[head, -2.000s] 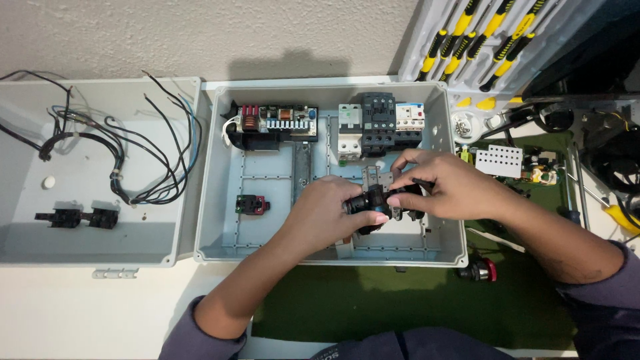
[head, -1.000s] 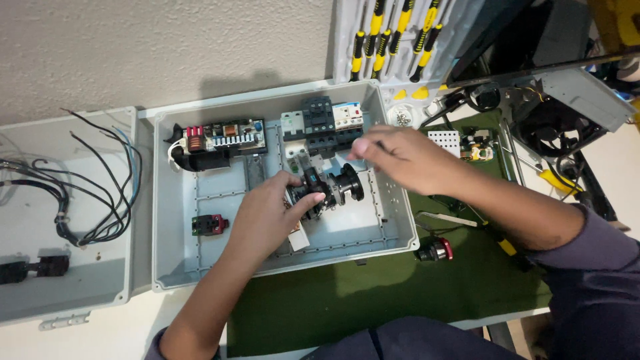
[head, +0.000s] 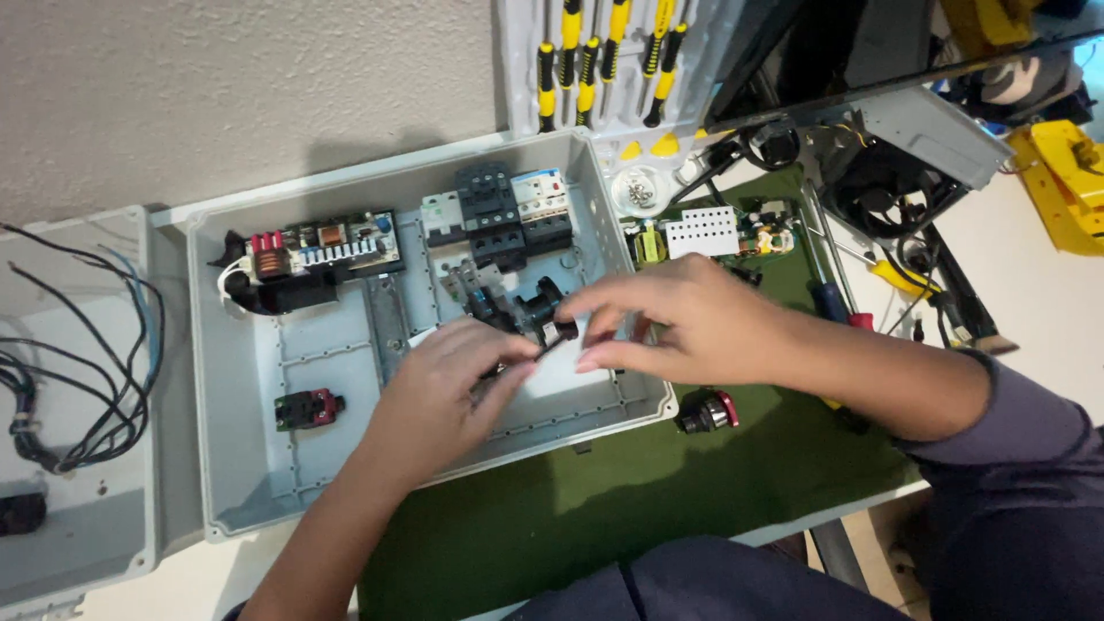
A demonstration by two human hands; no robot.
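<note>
My left hand [head: 461, 388] pinches a small dark part [head: 552, 348] between thumb and fingertips, over the right half of a grey plastic electrical enclosure [head: 200, 379]. My right hand [head: 681, 323] is just right of it, thumb and fingers apart; nothing plainly shows between them. Just beyond the fingertips are black round switch parts [head: 539, 299], partly hidden by my hands. A contactor [head: 488, 207], a white circuit breaker [head: 442, 220] and a white and black relay [head: 543, 207] sit at the enclosure's back. A circuit board [head: 332, 246] lies at its back left, a red and black switch block [head: 306, 409] at its front left.
Left of the enclosure is a second grey housing [head: 148, 388] with black wires [head: 112, 371]. A red-rimmed push button [head: 709, 411] lies on the green mat [head: 604, 509]. Screwdrivers in a tray [head: 634, 95], a dish of screws [head: 640, 191], a fan [head: 893, 194] and a brush [head: 992, 344] are farther back and right.
My right hand has come down from above and right of the black parts to beside my left fingertips. The view has shifted since the oldest frame.
</note>
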